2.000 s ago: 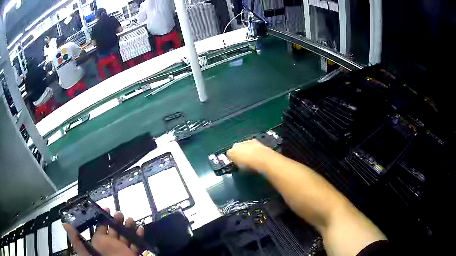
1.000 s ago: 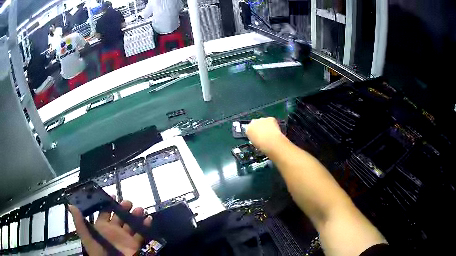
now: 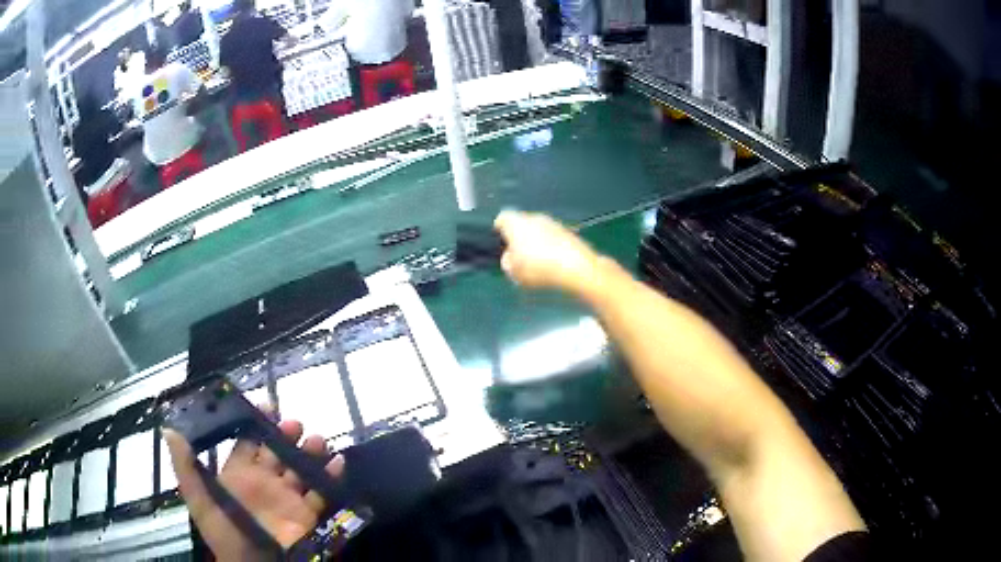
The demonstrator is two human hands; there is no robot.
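Observation:
My left hand (image 3: pixel 263 483) at the lower left holds a black phone middle frame (image 3: pixel 209 412), tilted above the row, palm up with the fingers around it. My right hand (image 3: pixel 540 253) reaches over the green surface and holds a small dark blurred piece (image 3: pixel 479 244) near the foot of the white post. A row of middle frames with white centres (image 3: pixel 392 381) lies on the white infeed track (image 3: pixel 467 423). The fingertips of my right hand are partly hidden by blur.
Black blister trays (image 3: pixel 757 258) are stacked high at right; more trays (image 3: pixel 527 505) lie in front of my body. A flat black mat (image 3: pixel 274 313) lies behind the row. A white post (image 3: pixel 452 132) stands on the green surface (image 3: pixel 329 231). People sit on red stools beyond.
My right hand has moved left and away from me with a dark piece. The two pieces near the trays no longer show on the green surface. My left hand still holds its frame.

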